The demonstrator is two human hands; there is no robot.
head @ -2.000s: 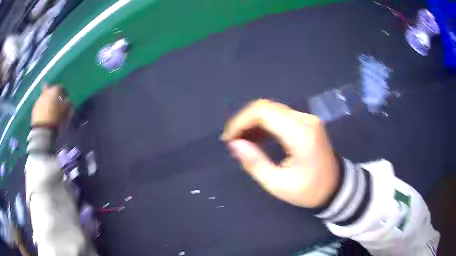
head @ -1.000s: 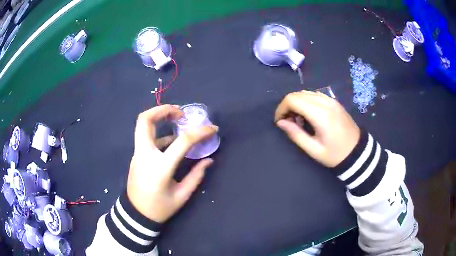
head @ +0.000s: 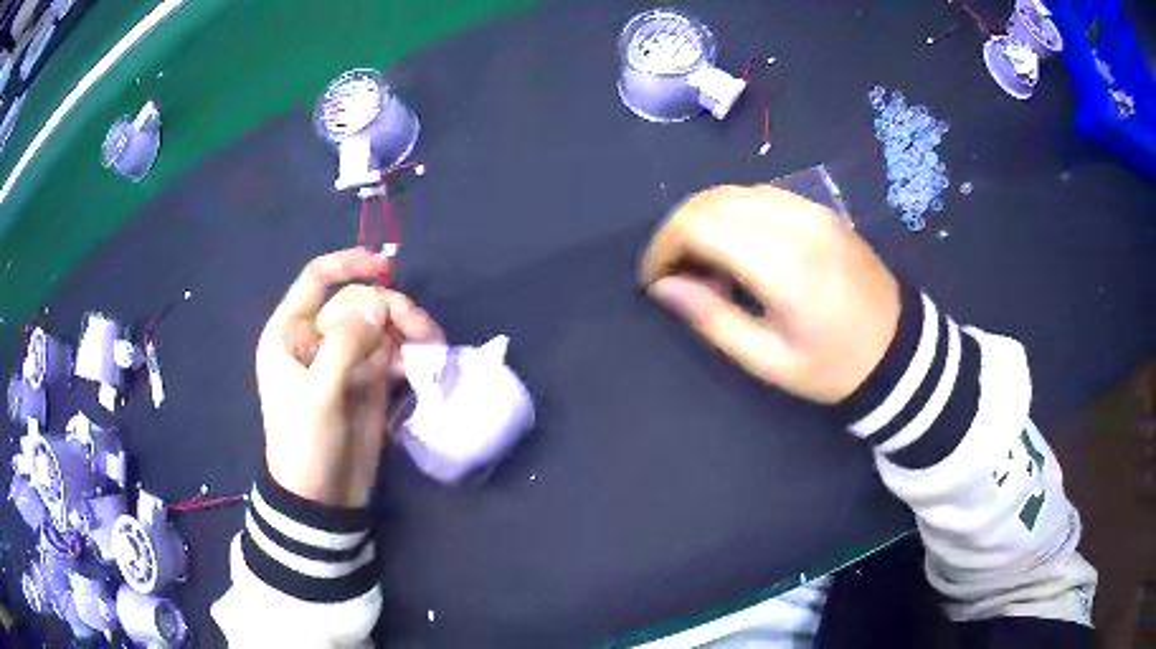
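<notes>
My left hand [head: 332, 368] is left of centre, its fingertips pinched on thin red leads [head: 384, 265]. A lilac-white housing [head: 472, 416] lies tilted against its right side. I cannot tell whether the pinched leads come from this housing or from the housing above [head: 368, 121], whose red leads run down to the fingertips. My right hand [head: 780, 292] is right of centre over the mat, fingers curled with thumb near index. Whether it holds something tiny is hidden. Small clear rings [head: 913, 159] lie in a loose pile beyond it, beside a flat clear bag [head: 818, 188].
Another housing [head: 668, 70] with leads lies at top centre, and one [head: 132, 141] lies on the green surface [head: 241, 76] at upper left. A pile of housings [head: 89, 507] is at far left. Two units [head: 1018, 57] and blue wrapping [head: 1116, 95] are at upper right.
My left hand has left the top of the housing and now pinches red leads beside it. That housing is turned and lower. My right hand has moved slightly left and up.
</notes>
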